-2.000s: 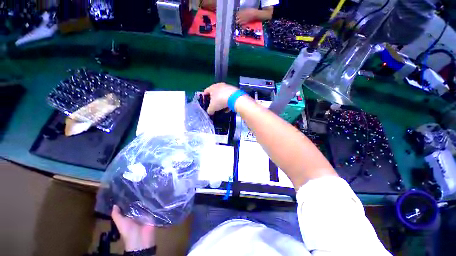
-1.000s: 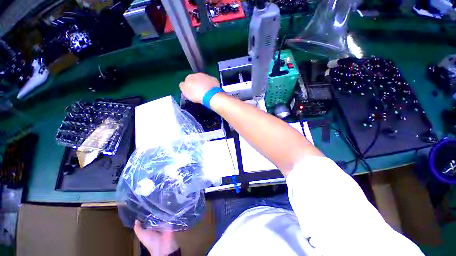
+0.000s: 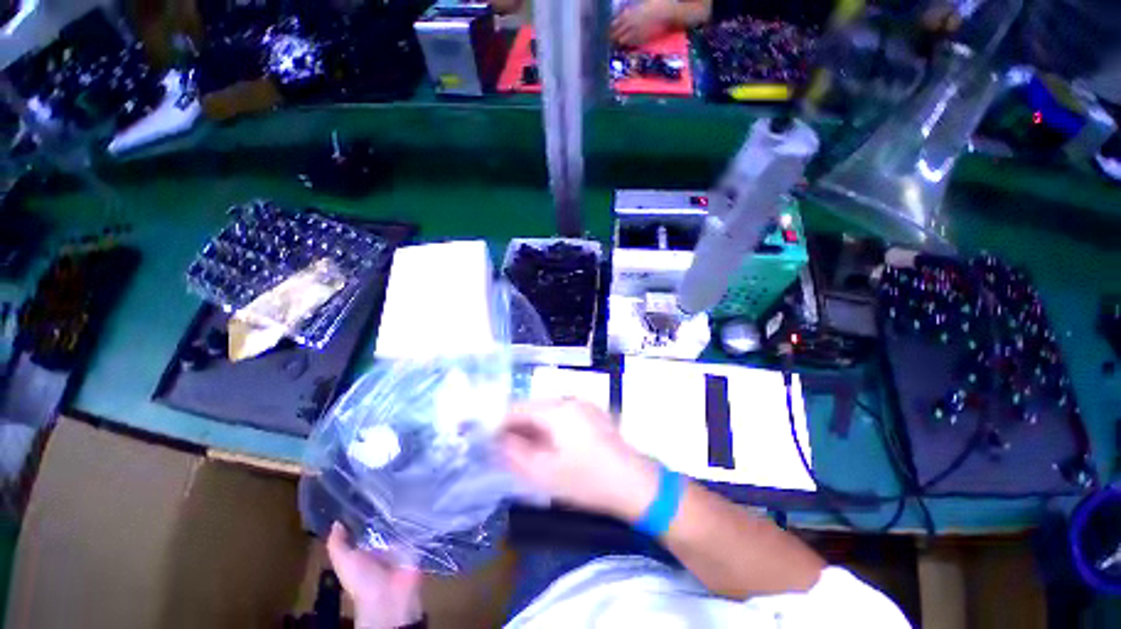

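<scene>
A large clear plastic bag (image 3: 424,449) with small dark parts inside hangs over the bench's front edge. My left hand (image 3: 375,581) holds the bag from below at its bottom. My right hand (image 3: 572,457), with a blue wristband, is at the bag's right side, blurred; its fingertips overlap the plastic, and whether they grip it cannot be told. A white bin (image 3: 552,295) full of small black plastic parts stands behind the bag. A second white box (image 3: 434,299) stands left of it, partly behind the bag's upper edge.
An electric screwdriver (image 3: 750,215) hangs before a green box (image 3: 760,285) and a screw feeder (image 3: 652,240). A cell tray (image 3: 285,264) lies left; small wired components (image 3: 983,332) lie right. A carton (image 3: 117,528) is below the bench. Another person's hand shows at the back.
My right hand has moved from the parts bin back towards me, to the bag's right side. The black parts in the bin now show. My left hand still supports the bag.
</scene>
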